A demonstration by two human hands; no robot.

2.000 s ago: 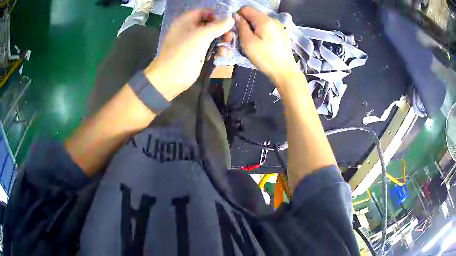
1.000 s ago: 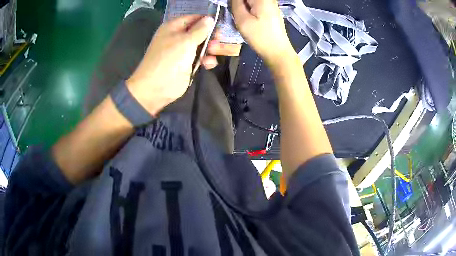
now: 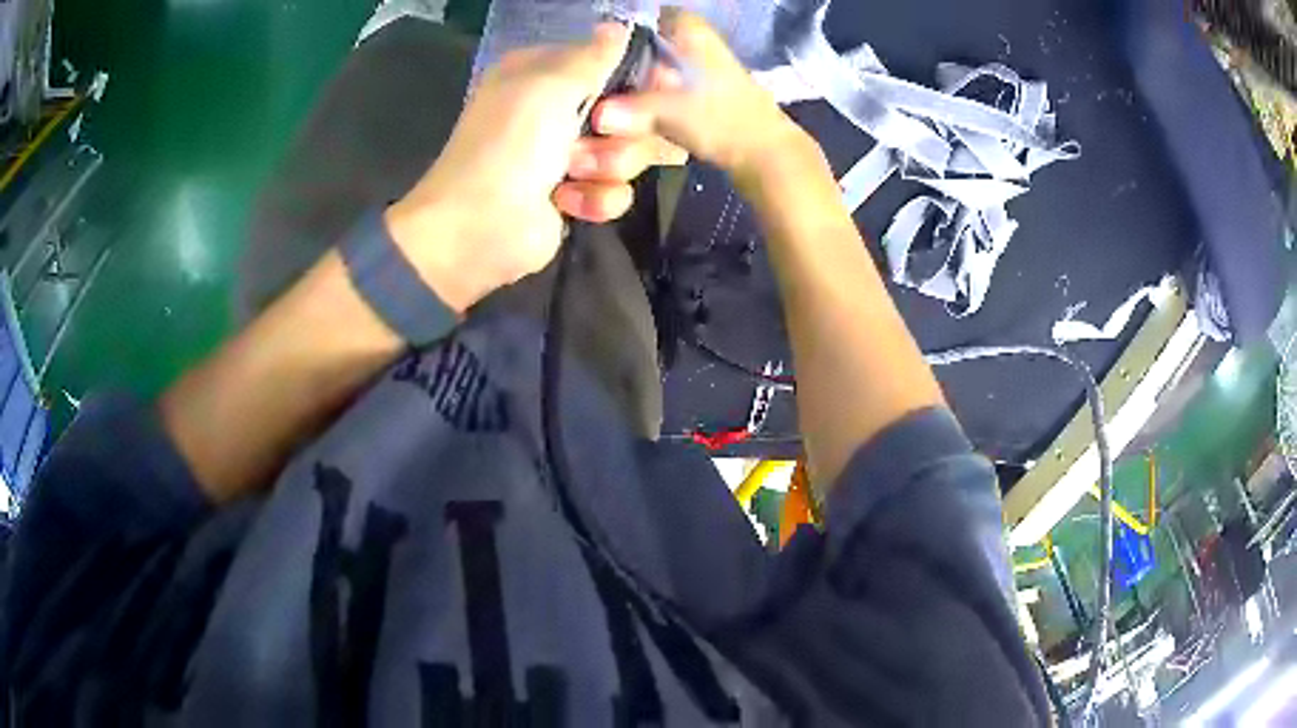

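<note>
My left hand [image 3: 505,171] is closed on a dark narrow piece [image 3: 629,60] at the top centre. My right hand [image 3: 718,107] meets it from the right, its curled fingers on the same piece; the fingertips are blurred and partly overlap the left hand. A pale blue-grey cloth piece [image 3: 548,20] lies behind and beyond both hands, cut off by the top edge. Pale fabric strips [image 3: 925,131] run from near the right hand into a loose tangle on the dark surface [image 3: 1053,235].
A thin tool with a red end [image 3: 721,440] lies at the dark surface's near edge. A grey cable [image 3: 1017,351] crosses at right, near a white scrap [image 3: 1117,316]. A black cable [image 3: 552,384] hangs over the shirt. Green floor [image 3: 185,185] shows at left.
The hands have come together again after being apart one second ago. The pale narrow strip then seen at the left fingers no longer shows; a dark piece shows between the hands.
</note>
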